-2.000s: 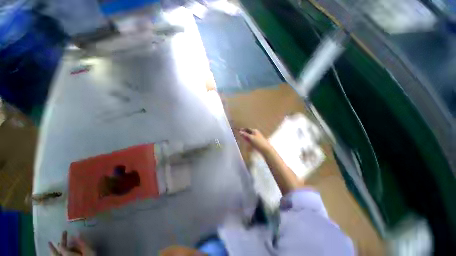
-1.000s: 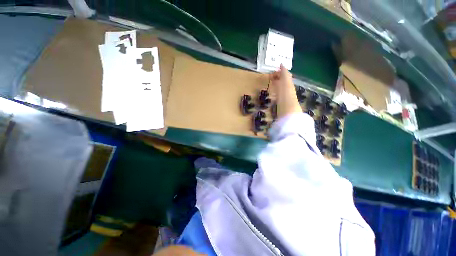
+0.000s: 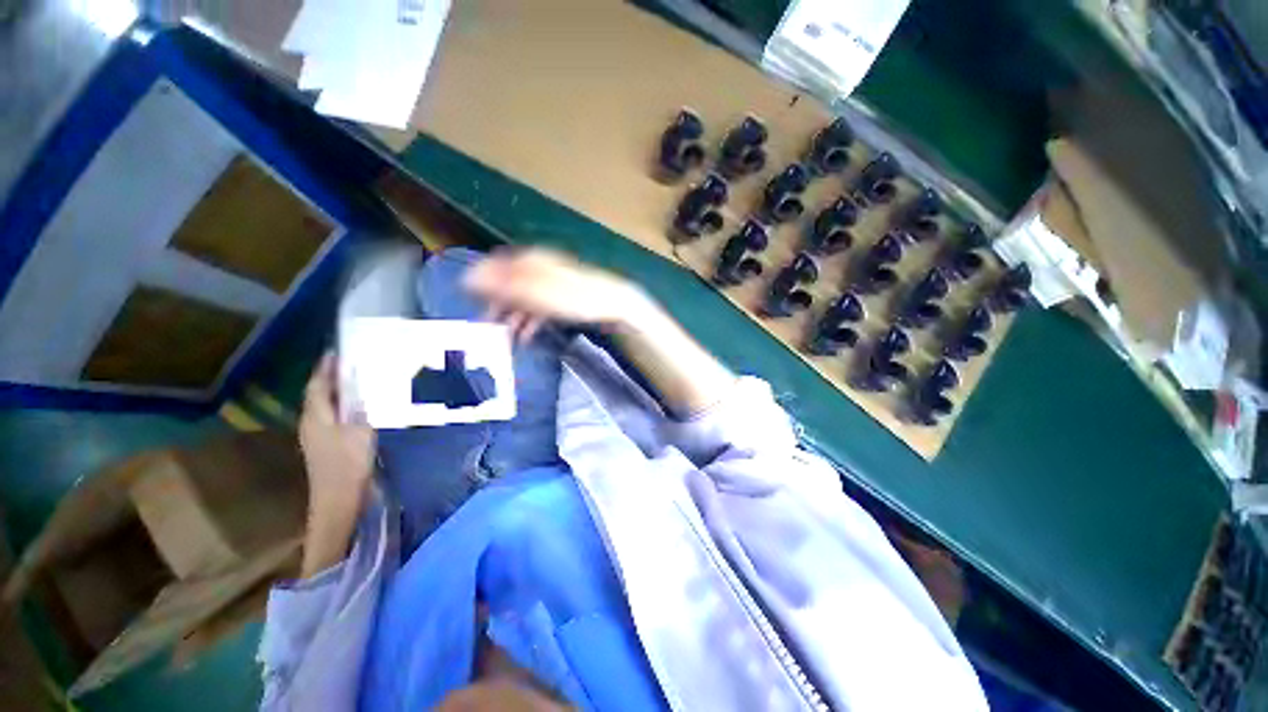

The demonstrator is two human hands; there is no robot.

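Note:
A white card [image 3: 381,369] with a die-cut window is held over my lap, left of centre. Something dark fills the window; I cannot tell if it is a part or only what lies behind. My left hand [image 3: 337,438] grips the card's left edge. A blurred pale shape, perhaps a flap, rises above the card. My right hand [image 3: 556,289] is blurred, just above the card's upper right, fingers pointing left. Whether it holds anything is unclear. Black moulded parts [image 3: 791,285] stand in rows on a brown board [image 3: 911,429] on the green bench [image 3: 1029,480].
Several white cards with cut-outs [image 3: 373,59] lie at the upper left of the brown sheet [image 3: 542,98]. A stack of printed cards [image 3: 839,39] is at the bench's far edge. An open carton [image 3: 181,522] stands lower left. More black parts [image 3: 1231,612] sit at far right.
The view has turned down to my lap. My right hand has moved from beside the printed card stack to above the held card. My left hand now shows, gripping that card.

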